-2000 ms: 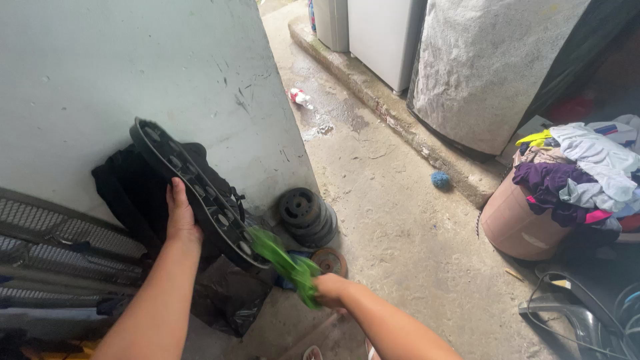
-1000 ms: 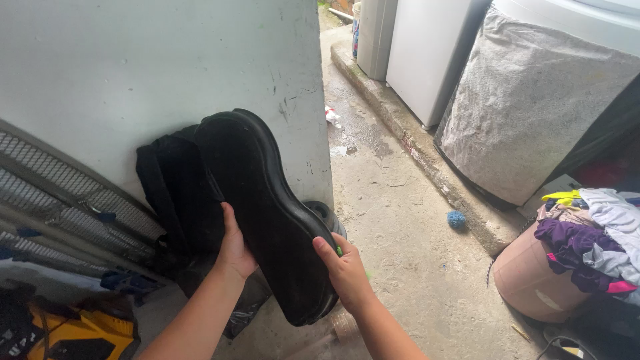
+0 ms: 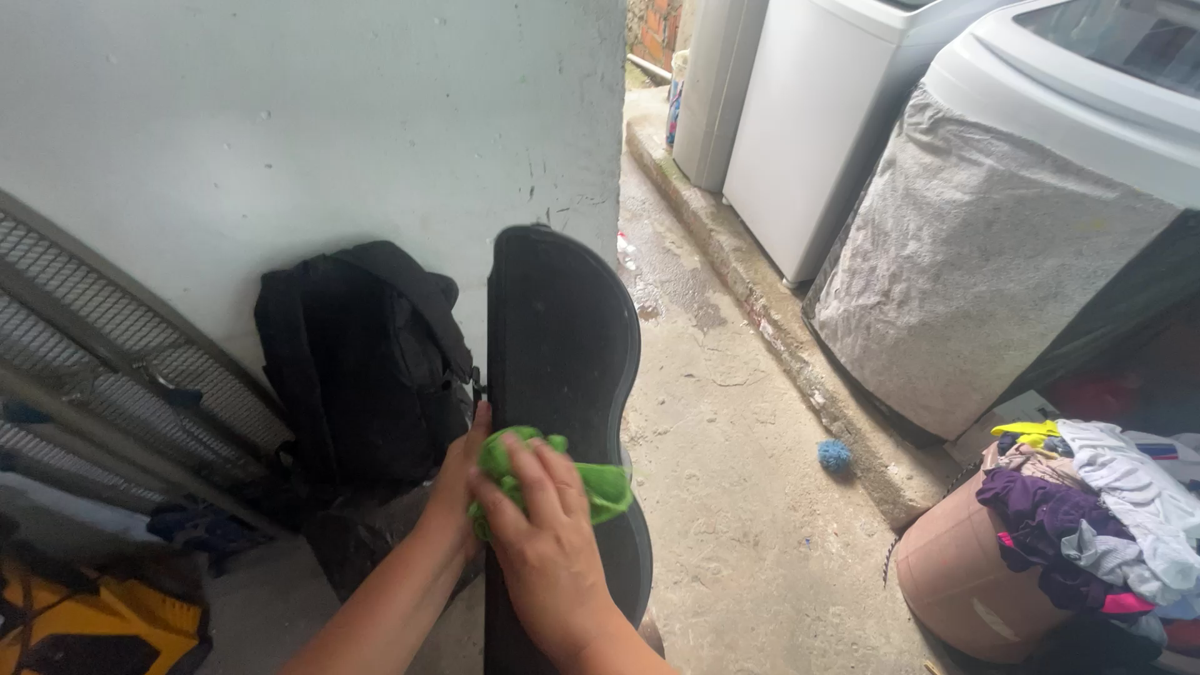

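Observation:
A long black case with a curved, waisted side (image 3: 562, 328) is held upright in front of me. My left hand (image 3: 461, 487) grips its left edge, with the fingers partly hidden behind my right hand. My right hand (image 3: 539, 525) holds a green cloth (image 3: 600, 489) pressed on the face of the case, a little below its middle. Left of the case, a black backpack (image 3: 361, 347) leans against the pale wall panel.
Metal mesh frames (image 3: 141, 366) lean at the left, above a yellow and black object (image 3: 112, 628). At the right, a pink bucket (image 3: 966, 562) overflows with clothes. A blue scrubber ball (image 3: 833, 457) lies beside the concrete ledge (image 3: 750, 291), and white appliances (image 3: 806, 122) stand on it.
The case has turned from a slant to nearly upright. My right hand has moved from its right edge onto its face with the green cloth. Two seconds ago its side with round recesses showed.

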